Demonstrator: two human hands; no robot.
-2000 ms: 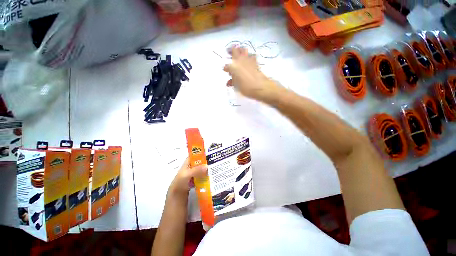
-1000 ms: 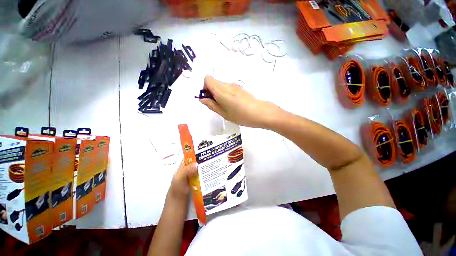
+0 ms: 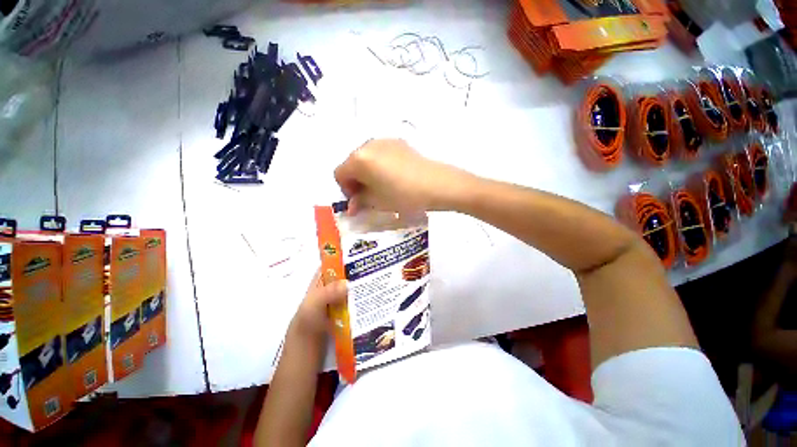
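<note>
A retail carton (image 3: 384, 297) with a white printed face and orange side stands upright at the table's front edge. My left hand (image 3: 320, 306) grips its orange side. My right hand (image 3: 380, 179) is bent over the carton's top and holds a small black hang tab (image 3: 340, 207) at the top corner by the orange side. The fingertips and most of the tab are hidden behind the hand. A heap of loose black hang tabs (image 3: 262, 113) lies on the table beyond, to the left.
Finished cartons (image 3: 87, 306) stand in a row at left, black tabs on top. Bagged orange cable coils (image 3: 605, 124) stand in two rows at right. Flat cartons (image 3: 603, 37) are piled at the back. Loose ties (image 3: 428, 54) lie mid-table. A person's arm (image 3: 778, 288) shows at far right.
My right hand has gone from the loose ties to the carton's top, bringing a black hang tab with it. My left hand still holds the carton. The view has shifted slightly.
</note>
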